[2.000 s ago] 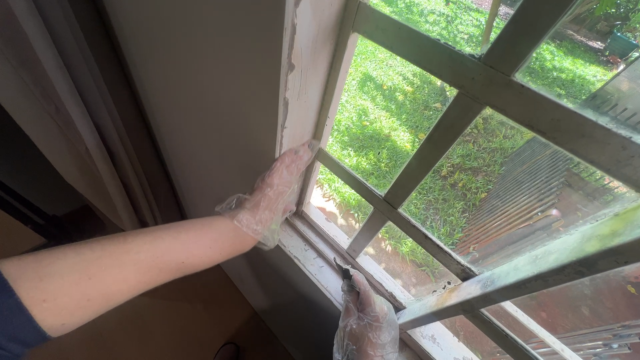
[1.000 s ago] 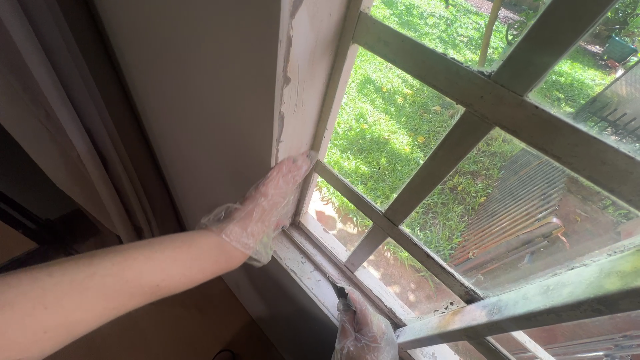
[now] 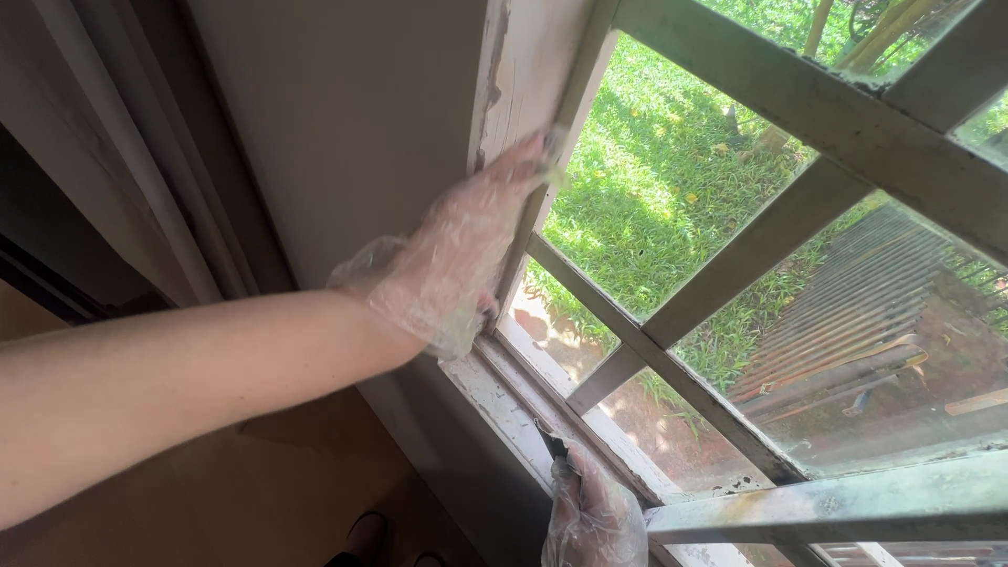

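Note:
Both hands wear loose clear plastic gloves. My left hand lies along the inner side of the window frame, its fingertips blurred near the edge of the glass; nothing shows in it. At the bottom, my right hand rests by the window sill with its fingers closed on a small dark object, whose kind I cannot tell. The frame's paint is chipped and peeling. Wooden glazing bars divide the window panes.
A pale bar crosses the lower right, close to my right hand. Curtains hang at the left beside the wall. Outside the glass are grass and a stack of slats. Feet show on the floor below.
My left hand has moved up along the window frame, away from the lower corner. My right hand stays low by the sill with the dark object.

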